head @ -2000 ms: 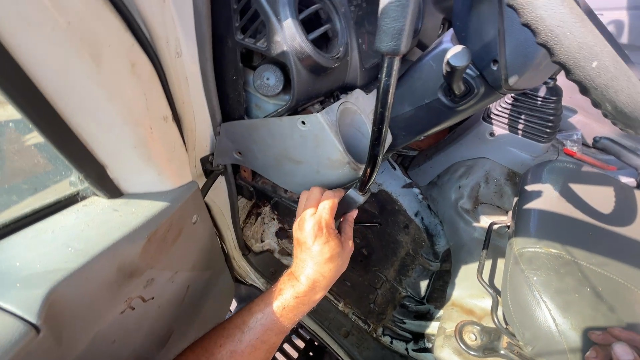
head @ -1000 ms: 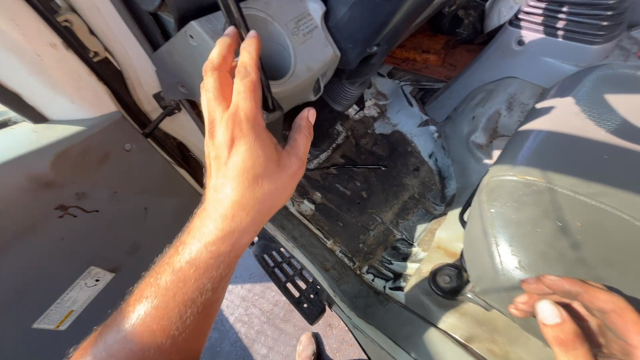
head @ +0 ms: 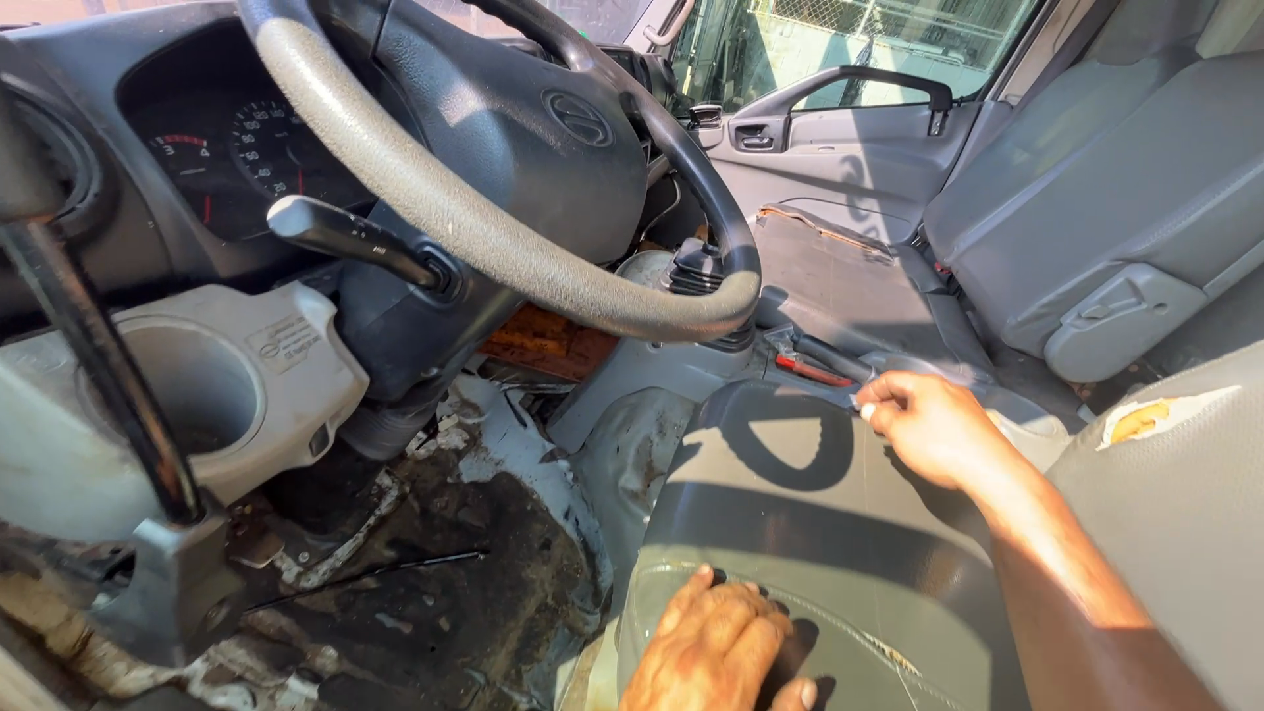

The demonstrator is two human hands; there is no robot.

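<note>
My left hand (head: 711,637) rests palm down on the front of the grey driver's seat cushion (head: 790,533), beside a torn seam. My right hand (head: 918,420) is over the cushion's far side, its thumb and fingertips drawn together. Whether something small is between them cannot be made out. Just beyond these fingertips lie a red-handled tool (head: 812,371) and the dark parking brake lever (head: 829,354). The steering wheel (head: 474,222) stands ahead of both hands, and the black grab handle (head: 109,375) is at the far left.
A grey cup holder panel (head: 296,346) sits under the dashboard. On the dirty, worn floor (head: 425,602) lies a thin black rod (head: 395,568). The boot-covered gear lever base (head: 696,267) rises beyond the wheel, before the passenger seat (head: 829,286). The driver's backrest (head: 1185,494) is torn.
My left hand has left the grab handle and now rests on the seat cushion. My right hand has come further into view and reached across the seat. The view has swung toward the passenger side.
</note>
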